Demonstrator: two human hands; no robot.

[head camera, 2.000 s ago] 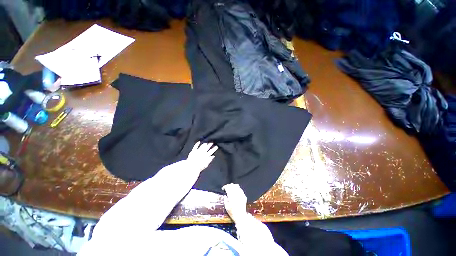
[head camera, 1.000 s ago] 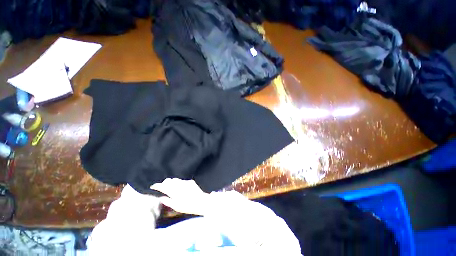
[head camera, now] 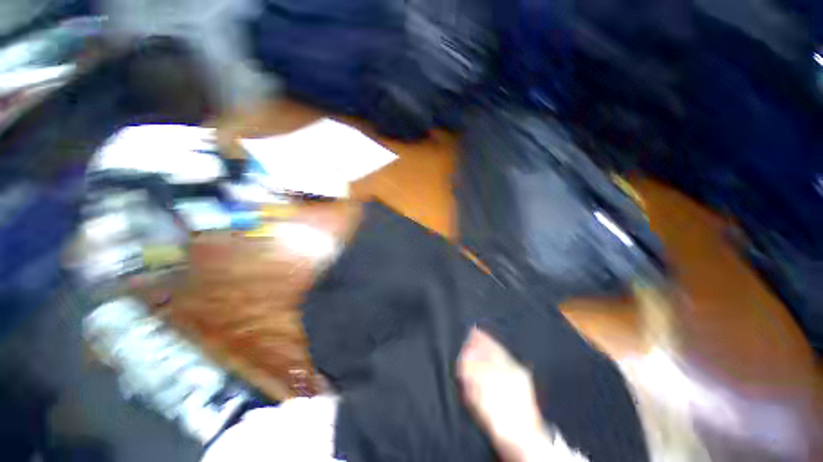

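The view is blurred. A black matte garment piece (head camera: 397, 316) lies over the table and reaches the bottom edge of the picture. My right hand (head camera: 494, 383) is on its upper surface, lower centre; blur hides whether the fingers grip the cloth. My left white sleeve (head camera: 284, 431) shows at the bottom beside the cloth, and my left hand is hidden behind the cloth or out of the picture. A black garment with shiny grey lining (head camera: 564, 212) and a small white label lies beyond the piece.
White paper sheets (head camera: 325, 155) lie at the far left of the orange-brown table (head camera: 230, 302). Blurred small items, some blue and yellow, sit near them. Dark navy heaps (head camera: 659, 99) line the back. Pale crumpled material (head camera: 158, 365) is below the left table edge.
The view has swung left and blurred. The bunched middle of the black piece now looks flatter. My hands were together at its near edge; now only the right shows, on top of the cloth.
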